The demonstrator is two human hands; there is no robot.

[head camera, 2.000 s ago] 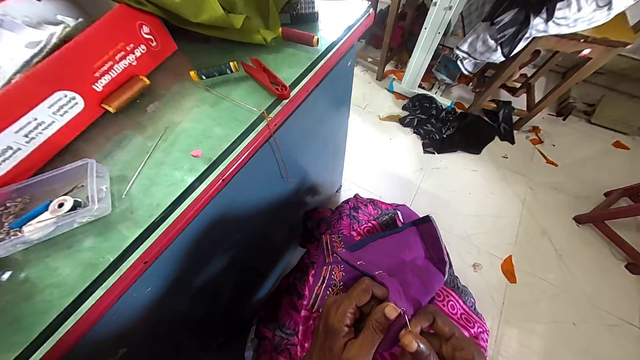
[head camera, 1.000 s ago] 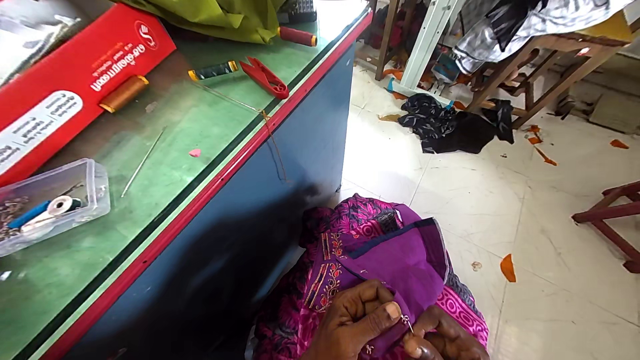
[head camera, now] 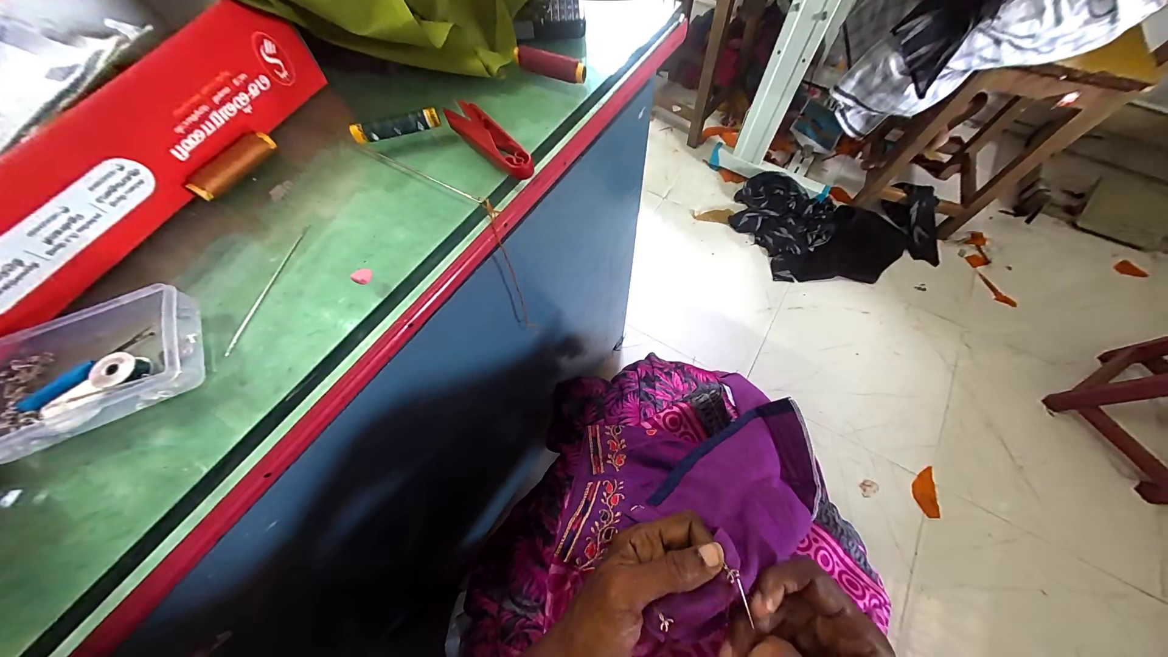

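A purple and pink garment (head camera: 739,493) with embroidered bands and a dark blue strip lies bunched at the bottom centre. My left hand (head camera: 648,575) pinches its purple cloth between thumb and forefinger. Just right of that thumb, a small metal hook (head camera: 732,575) or similar fitting shows at the cloth. A thin needle (head camera: 744,602) slants down from it to the fingertips of my right hand (head camera: 803,607), which hold its lower end. Another small fitting or thread knot (head camera: 665,622) shows on the cloth below my left hand.
On the green tabletop (head camera: 310,338) lie thread spools (head camera: 395,126), red thread snips (head camera: 490,140), a crochet-like metal tool (head camera: 265,292), a red box (head camera: 137,137) and a clear plastic box (head camera: 182,338). Dark cloth (head camera: 830,228) and orange scraps (head camera: 925,493) lie on the floor near wooden stools (head camera: 995,137).
The needle between my hands now points down to the right fingertips. Both hands stay at the same part of the garment.
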